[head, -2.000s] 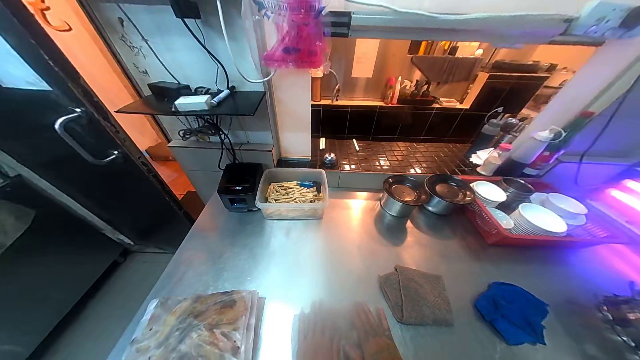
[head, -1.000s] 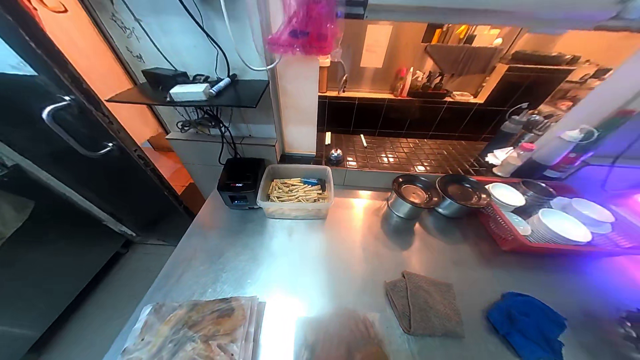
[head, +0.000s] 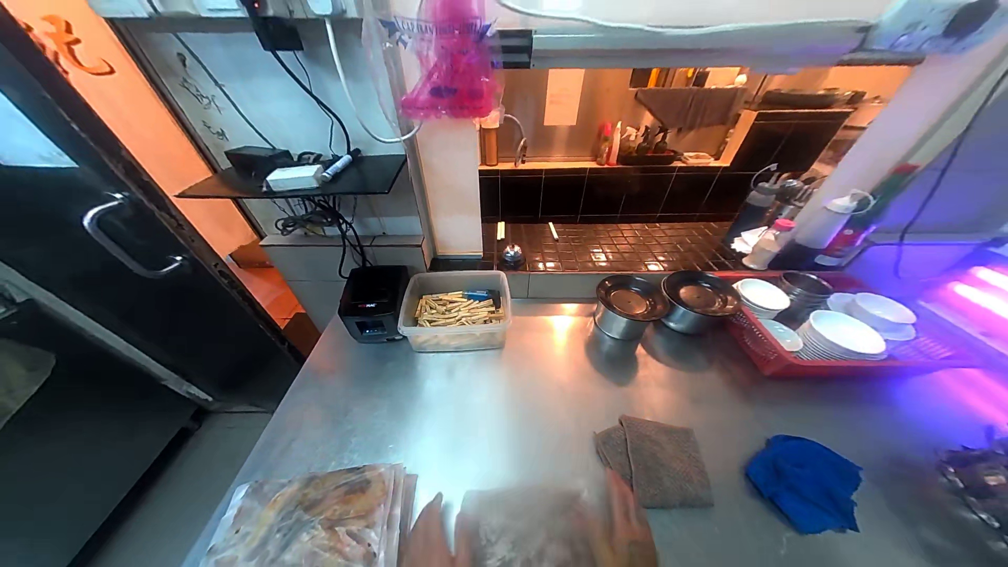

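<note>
At the bottom edge of the head view, my left hand (head: 431, 531) and my right hand (head: 628, 526) are at the two sides of a blurred, clear plastic bag (head: 528, 520) lying on the steel table. Blur hides how the fingers meet it. Left of my left hand lies a stack of flat clear bags (head: 315, 516) with brownish contents. A folded grey-brown cloth (head: 665, 461) is just beyond my right hand, and a crumpled blue cloth (head: 805, 482) lies farther right.
Along the table's back edge stand a black printer (head: 373, 303), a plastic tub (head: 457, 339) of wooden clothespins, metal pots (head: 622, 321) with dark tops, and a red basket (head: 776, 362) of white bowls and plates. A black door (head: 118, 260) is at left.
My hands, close together at the bottom edge before, are now apart at the sides of a clear bag that was not visible in the earlier frames.
</note>
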